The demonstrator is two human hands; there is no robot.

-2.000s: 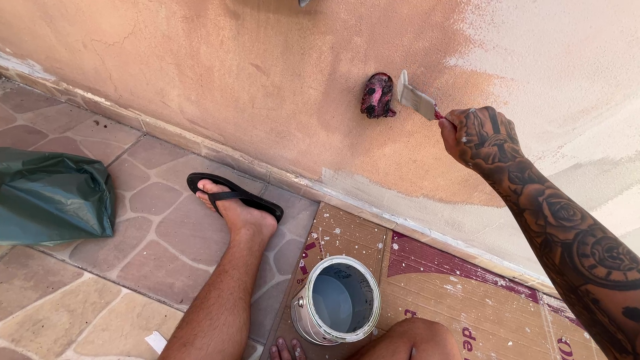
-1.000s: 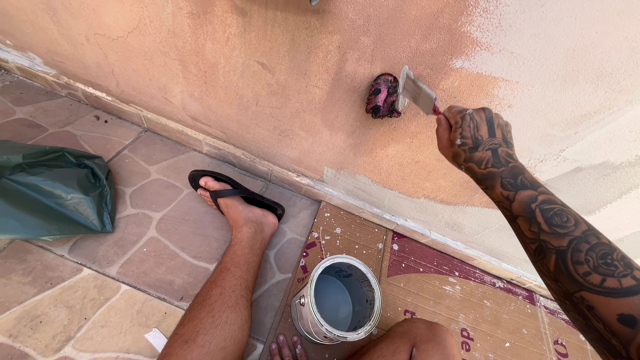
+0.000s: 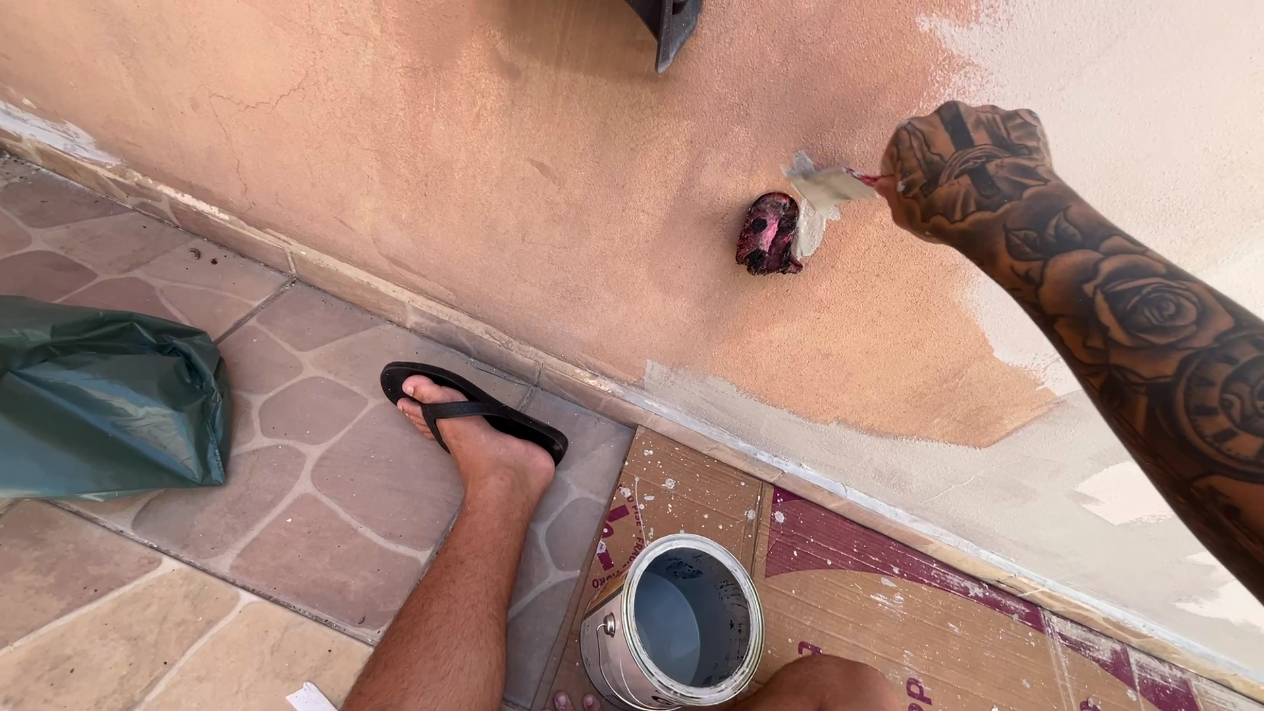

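My right hand (image 3: 963, 168) is closed around the red handle of a paintbrush (image 3: 829, 188), whose pale, paint-coated bristles touch the orange plaster wall (image 3: 592, 188). Just left of the brush is a dark pipe or conduit stub (image 3: 768, 233) with pink and black material on it, set in the wall. Wet pale paint (image 3: 812, 229) lies along the stub's right side. Below, an open metal paint can (image 3: 681, 622) holds greyish liquid paint. My left hand is at most hinted at: fingertips or toes (image 3: 576, 702) show at the bottom edge, and I cannot tell which.
Paint-spattered cardboard (image 3: 849, 632) covers the floor along the wall base. A green plastic bag (image 3: 109, 395) lies at the left on stone-patterned tiles (image 3: 336, 454). My foot in a black flip-flop (image 3: 494, 415) stands near the skirting. A dark object (image 3: 671, 30) juts in at the top.
The brush has moved from the stub's upper right edge to slightly above and right of it. Pale paint now shows beside the stub. More of the dark object at the top is visible.
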